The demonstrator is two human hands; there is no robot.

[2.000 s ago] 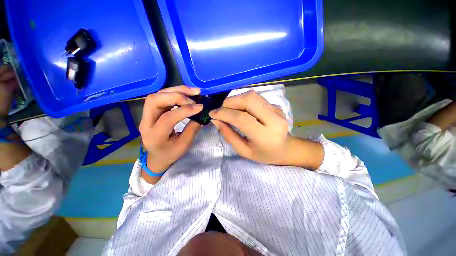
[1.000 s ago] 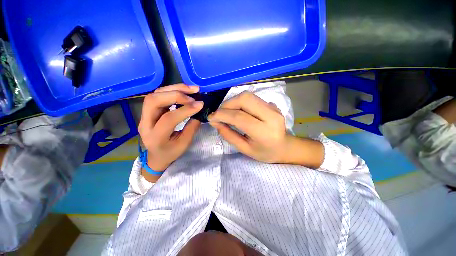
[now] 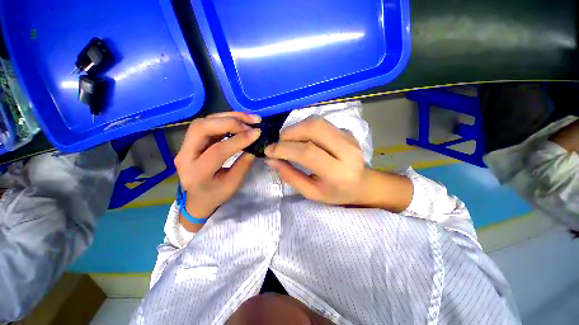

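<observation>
A small black housing [image 3: 259, 147] is held above the lap, just below the trays, mostly hidden by fingertips. My left hand [image 3: 216, 159] grips it from the left with thumb and fingers. My right hand [image 3: 320, 162] has thumb and forefinger pinched together at its right side; whether a small part is between them cannot be told. Two loose black housings, the upper [image 3: 93, 56] and the lower [image 3: 92, 91], lie in the left blue tray [image 3: 143, 76], with thin prongs showing.
The right blue tray [image 3: 305, 70] stands beside the left one on the dark green bench [image 3: 470, 44]. A clear box [image 3: 18, 108] with green pieces is at the far left. Neighbours' sleeves show at left [image 3: 51, 216] and right [image 3: 539, 171]. Blue stools [image 3: 449, 124] stand beyond the bench edge.
My hands stay almost in place, with small finger movements at the housing. The green piece seen earlier at its mouth is now hard to see. The left neighbour's hand has left view.
</observation>
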